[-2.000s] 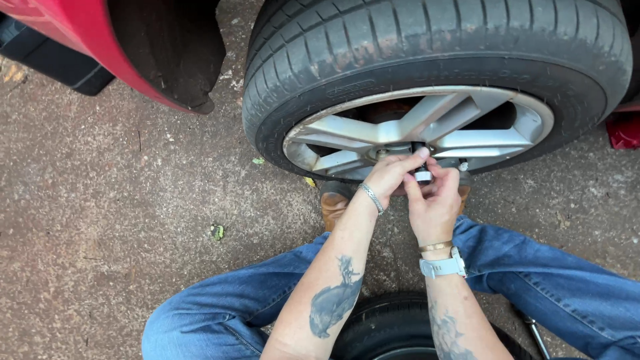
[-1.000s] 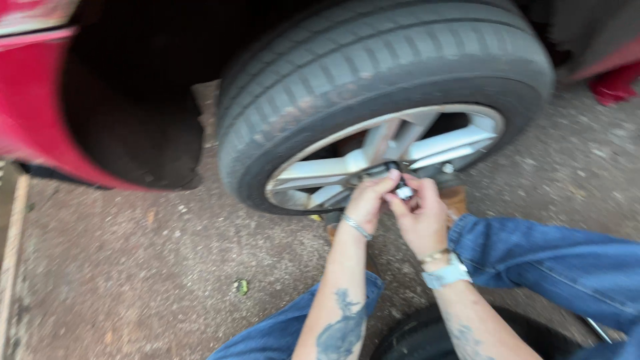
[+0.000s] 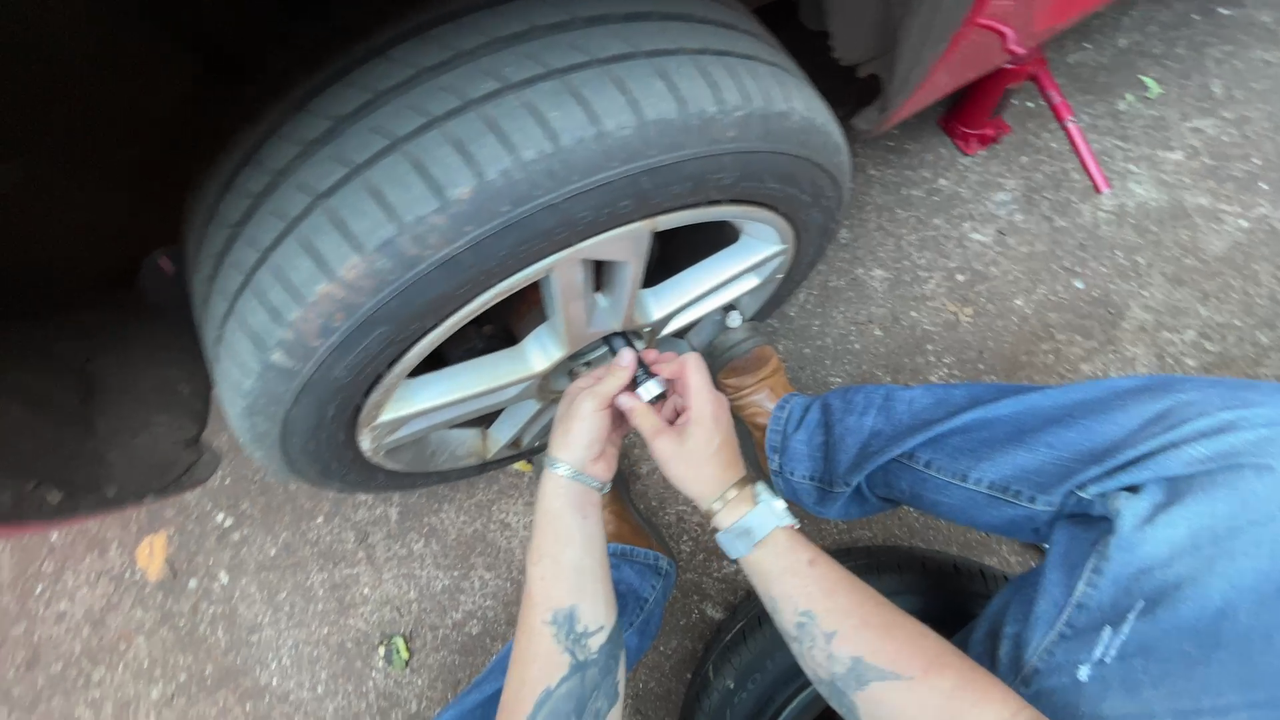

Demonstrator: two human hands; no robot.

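Both my hands meet at the hub of a car wheel with silver alloy spokes and a black tyre. Between my fingers is a small dark cylindrical piece with a bright metal end, perhaps a socket or a wheel nut; its exact kind is unclear. My left hand pinches its upper dark part with thumb and fingers. My right hand grips it near the metal end from the other side. The hub behind it is partly hidden by my fingers.
Red car bodywork rests above a red jack at the upper right. A second tyre lies on the ground between my legs. My brown boots are close below the wheel. Dark wheel-arch lining fills the left side.
The view has shifted to the right, bringing the red jack into sight. My hands stay together at the hub, on the same small piece.
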